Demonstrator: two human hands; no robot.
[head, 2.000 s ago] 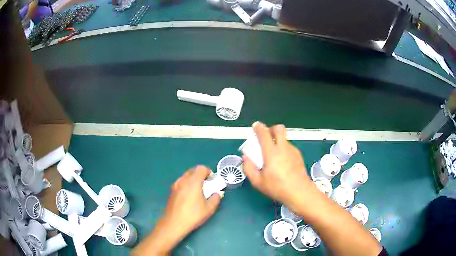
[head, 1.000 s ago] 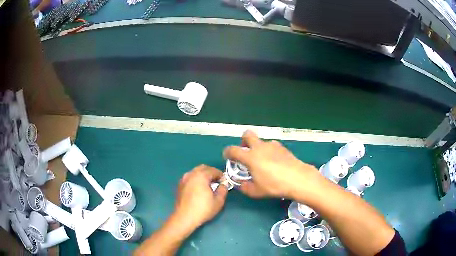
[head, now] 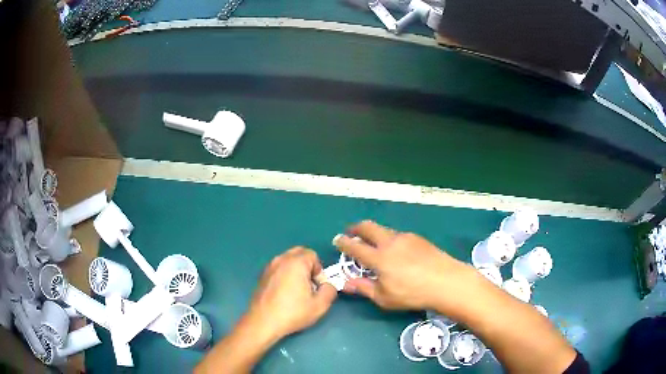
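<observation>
My left hand [head: 296,288] is closed around the handle of a white fan housing [head: 337,275] just above the green bench. My right hand [head: 398,266] holds the round head of the same housing, its fingers over the top and side. The fingers hide most of the head, so I cannot tell how the motor unit sits in it. Several white motor units [head: 494,249] stand at the right, some behind my right forearm.
An open cardboard box [head: 91,190] heaped with housings is at the left, with loose housings [head: 180,326] beside it. A fan assembly [head: 223,134] lies on the green conveyor belt [head: 328,95] beyond the pale edge strip [head: 292,180]. A dark box [head: 522,40] stands behind.
The motor unit my right hand held over the housing is now at its head, under my fingers. Both hands have come together there. The fan assembly on the belt has moved left.
</observation>
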